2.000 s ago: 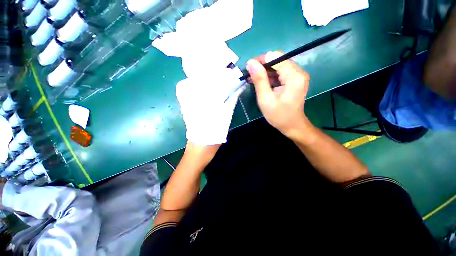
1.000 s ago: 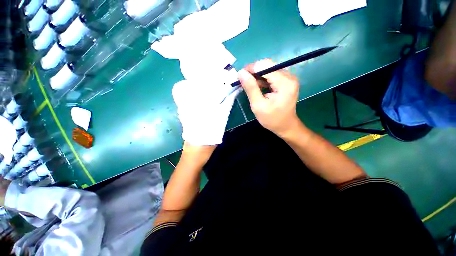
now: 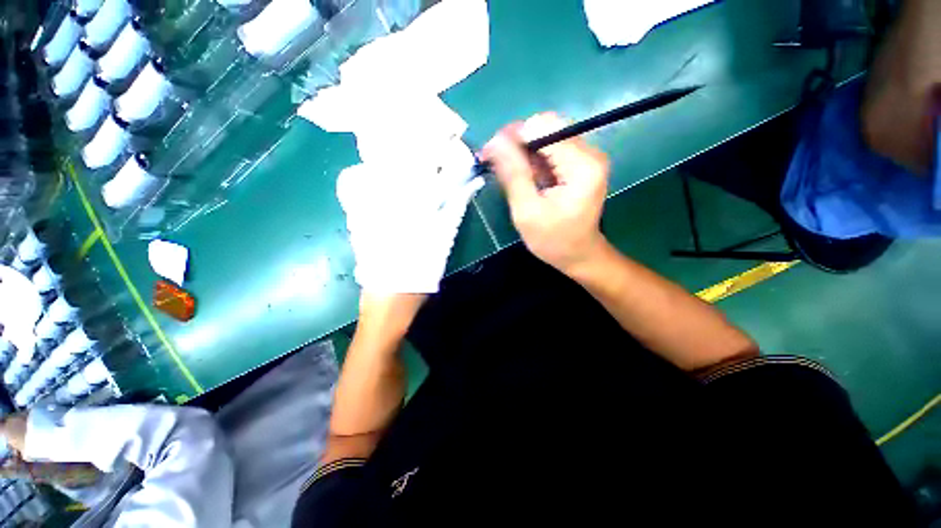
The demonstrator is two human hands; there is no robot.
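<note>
My right hand is bare and holds a slim black hand tool like a pen. The tool's pointed far end sticks out up and to the right; its other end is at the white gloved fingers. My left hand wears a white glove. It appears to hold a small white piece, perhaps a housing, but glare merges white on white, so its outline and the finger positions cannot be told. White sheets lie on the green bench just beyond the glove.
Clear trays with rows of white housings stand at the upper and lower left. A white scrap and an orange-brown item lie at left. Another white sheet lies at the top. A grey sleeve and a person in blue flank me.
The view has shifted slightly. Both hands appear a little further left, and the tool is still in my right hand. The dark spot seen earlier near the glove's fingertips no longer shows clearly.
</note>
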